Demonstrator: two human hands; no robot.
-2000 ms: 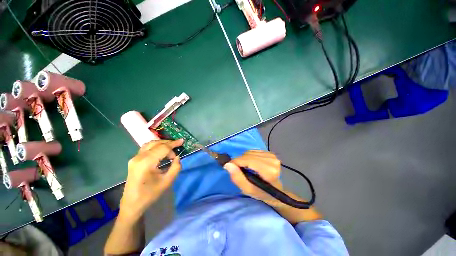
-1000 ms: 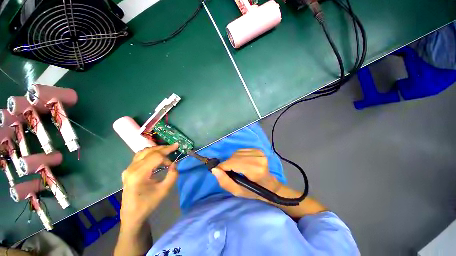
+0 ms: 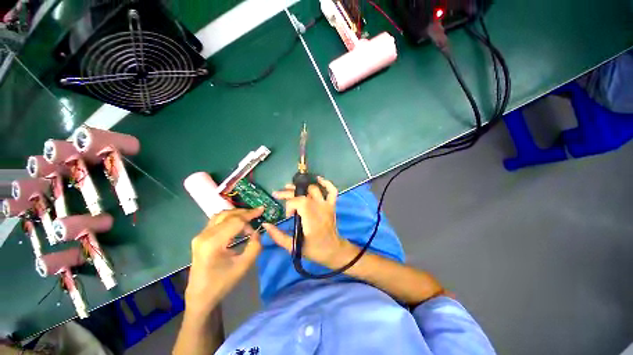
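A handheld unit with a pink barrel (image 3: 207,194) and open white handle shell (image 3: 244,168) lies near the bench's front edge. Its green circuit board (image 3: 258,200) lies beside the handle. My left hand (image 3: 225,253) is at the board's lower end, fingertips close together; a thin strand seems to show between them, too small to be sure. My right hand (image 3: 314,225) holds the black soldering iron (image 3: 302,182) upright in the picture, its bare tip pointing away from me, off the board. My right thumb and a finger reach towards the board's lower right end.
Several pink-and-white units (image 3: 87,182) stand in a cluster at left. A black fume fan (image 3: 139,69) is at upper left. A separate unit (image 3: 363,61) lies near the black soldering station (image 3: 444,21), whose cables run down right. Blue stools (image 3: 569,139) stand beyond the bench edge.
The iron's tip has left the board and swung from pointing left to pointing away from me. My right hand has turned and moved closer to my left hand. The whole view has shifted slightly.
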